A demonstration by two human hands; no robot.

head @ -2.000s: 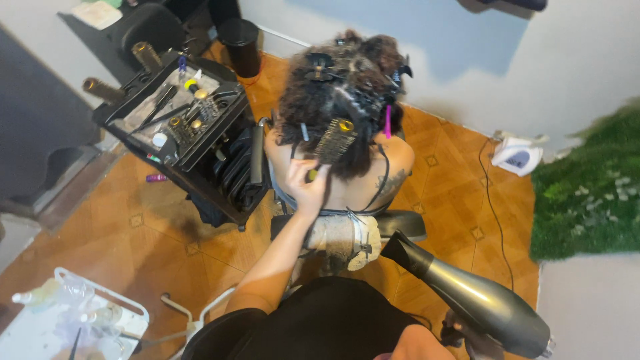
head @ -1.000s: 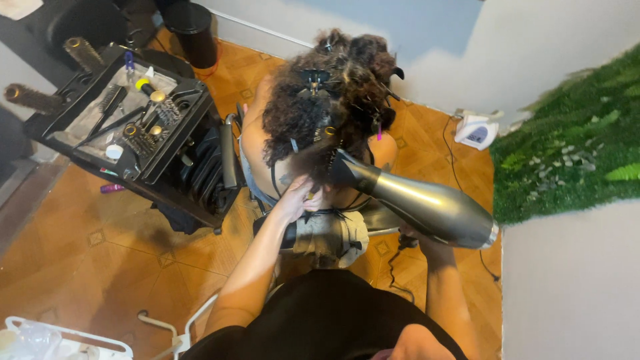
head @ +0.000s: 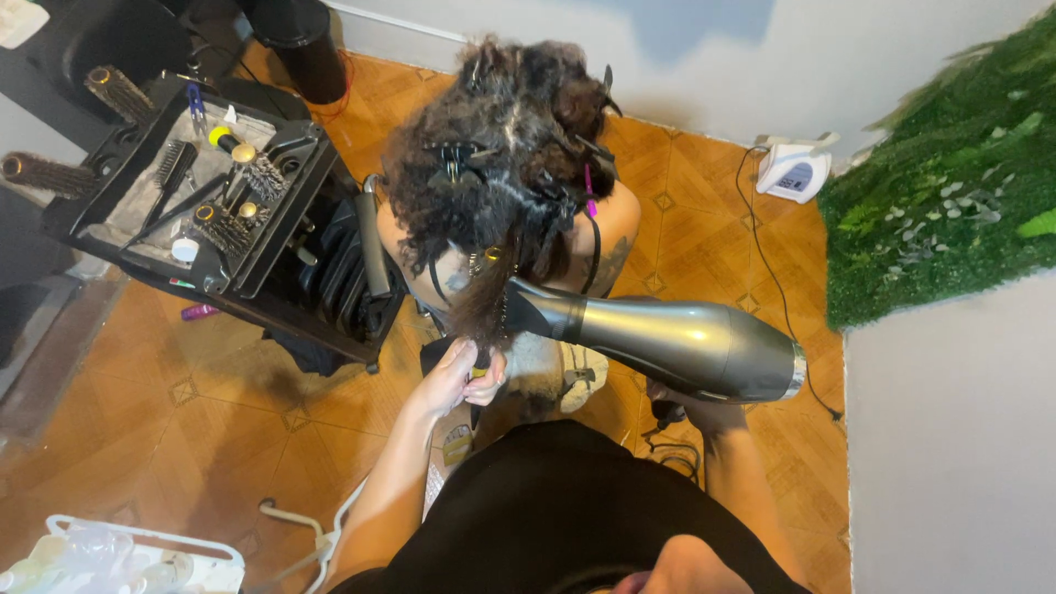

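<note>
A seated person with dark curly hair (head: 487, 157) has their back to me, the hair parted and held by black clips (head: 453, 162) and a pink clip (head: 589, 188). My left hand (head: 466, 377) grips the handle of a round brush (head: 492, 254), whose bristles are inside a lock of hair at the nape; the lock hangs down to my fingers. My right hand (head: 689, 406) holds a metallic grey hair dryer (head: 689, 342) by its handle, mostly hidden beneath the barrel. The dryer's black nozzle (head: 528, 309) points left, right beside the brushed lock.
At left stands a black trolley (head: 272, 247) with round brushes (head: 223, 231), a paddle-shaped comb brush (head: 174, 165) and clips on top. A black bin (head: 301, 49) is behind it. A white cart (head: 144, 540) is at lower left. A white device (head: 794, 172) with a cable stands by the wall.
The hair dryer has come up from the lower right to the lock of hair, with my right hand beneath it. My left hand with the brush stays near the nape.
</note>
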